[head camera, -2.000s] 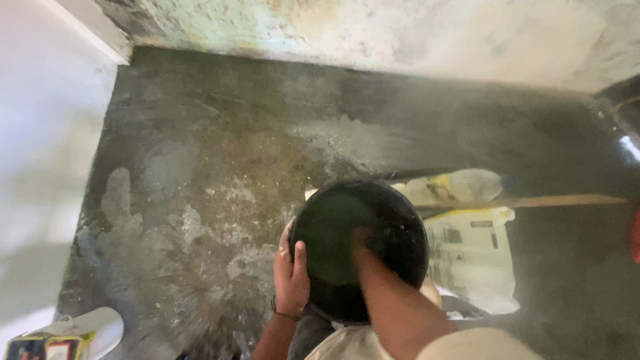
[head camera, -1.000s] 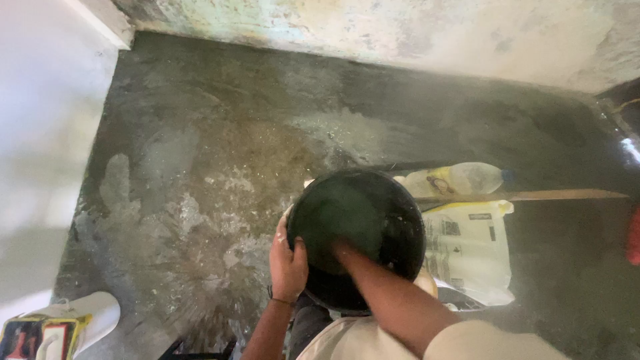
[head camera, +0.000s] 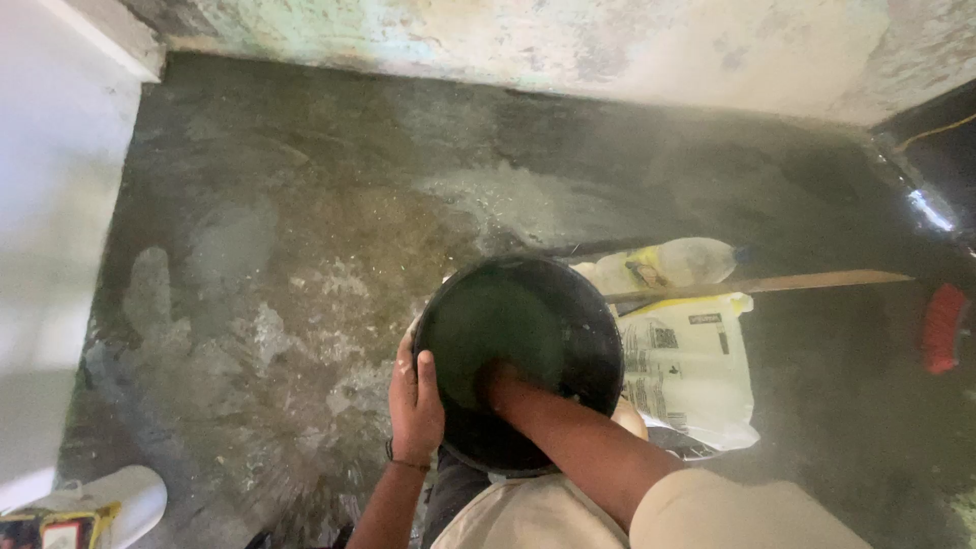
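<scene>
A round black bucket (head camera: 595, 335) is tilted towards me in front of my lap, its dark inside in view. My left hand (head camera: 417, 400) grips the left side of its rim, thumb on the near face and fingers around the outside. My right hand (head camera: 499, 385) reaches down inside the bucket; it is dark and blurred there, so its fingers and anything in them cannot be made out.
Right of the bucket lie a clear plastic bottle (head camera: 690, 261), a wooden strip (head camera: 827, 281) and a white printed plastic bag (head camera: 690, 366). A red brush head (head camera: 944, 328) is at the far right. A white bucket (head camera: 141, 499) lies at the lower left, near the white wall (head camera: 61, 191).
My right hand has moved leftward and lower inside the black bucket since two seconds ago. My left hand keeps its hold on the rim.
</scene>
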